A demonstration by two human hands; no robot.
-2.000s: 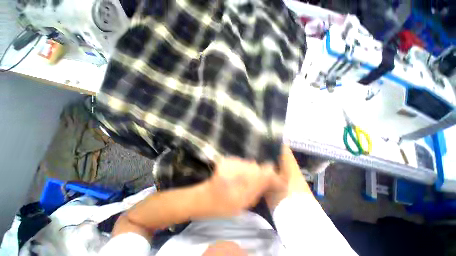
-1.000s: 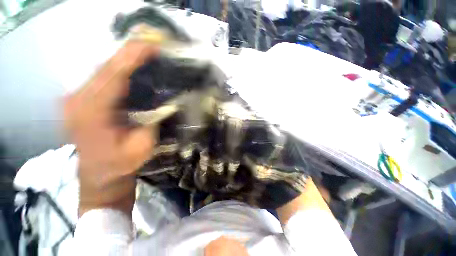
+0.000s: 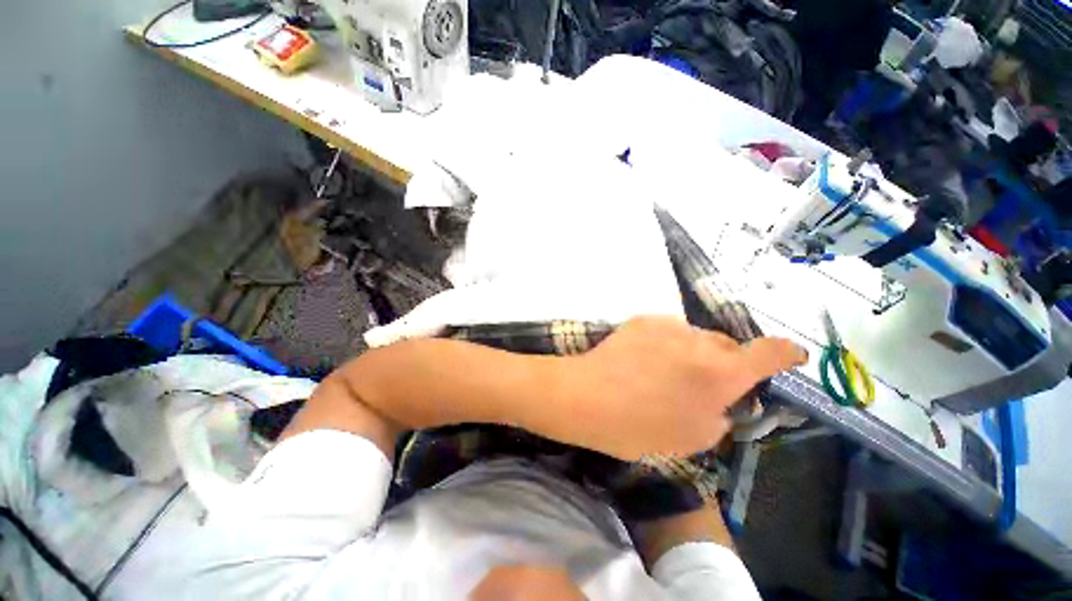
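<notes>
The plaid garment (image 3: 553, 338) lies across my lap and the table's front edge, black with cream check lines. Its white lining (image 3: 553, 235) is spread over it and the tabletop, so bright that its edges are hard to tell. A plaid strip with a dark tip lies right of the lining. My left hand (image 3: 694, 382) reaches across to the right over the plaid, index finger stretched out; whether its curled fingers grip cloth is unclear. My right wrist shows below it, but the hand is hidden by the plaid and the left hand.
A white sewing machine with blue trim (image 3: 940, 276) stands at right. Green-and-yellow-handled scissors (image 3: 846, 373) and a thin brown tool (image 3: 937, 425) lie before it. Another white machine (image 3: 406, 47) stands at the back left. A blue bin (image 3: 200, 335) and cloth piles are on the floor at left.
The garment has come down from raised and bunched to spread out, its white lining now showing. My left hand has moved from the upper left across to the right.
</notes>
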